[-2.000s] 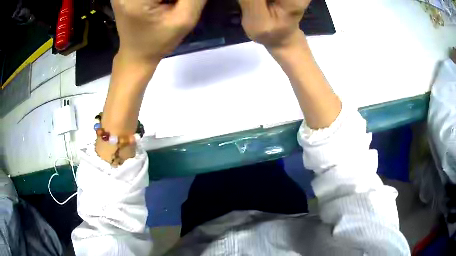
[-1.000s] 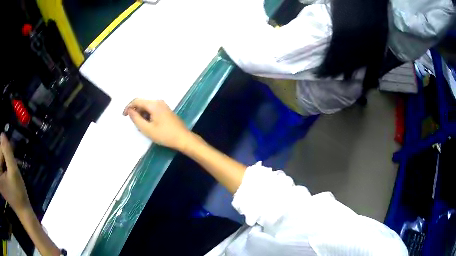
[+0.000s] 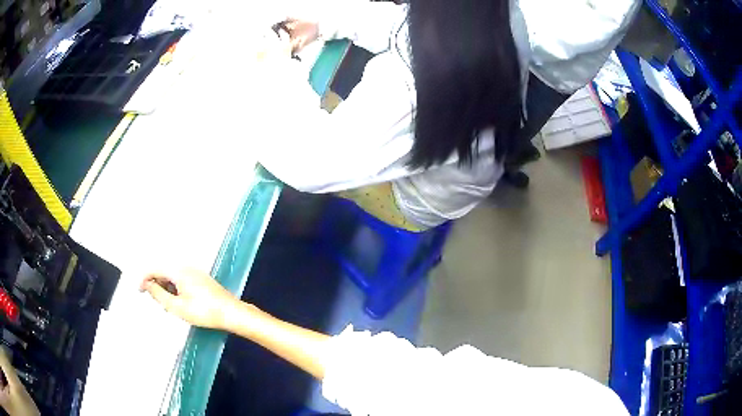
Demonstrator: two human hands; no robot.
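The black clamping fixture (image 3: pixel 91 280) lies on the white bench top at the left, with dark metal mechanisms and a red ribbed clamp grip (image 3: pixel 8 304) at the picture's edge. My right hand (image 3: pixel 191 301) is over the bench's front strip, right of the fixture and apart from it, fingers curled. A dark spot shows between thumb and fingers; I cannot tell if it is a thing or shadow. My left hand (image 3: pixel 15 392) is at the fixture's lower left, cut off by the picture's left edge; its fingertips are unclear.
The white bench top (image 3: pixel 203 106) has a taped green edge (image 3: pixel 236 236). A person in a pale smock (image 3: pixel 358 146) sits on a blue stool (image 3: pixel 382 268) beyond my right hand. A black compartmented tray (image 3: pixel 98 77) is at upper left, a blue rack (image 3: pixel 622 284) at right.
The view has swung right from the fixture towards the neighbouring person. My hands have parted since the earliest frame. Over the last second, both hands and the fixture have shifted lower in the picture.
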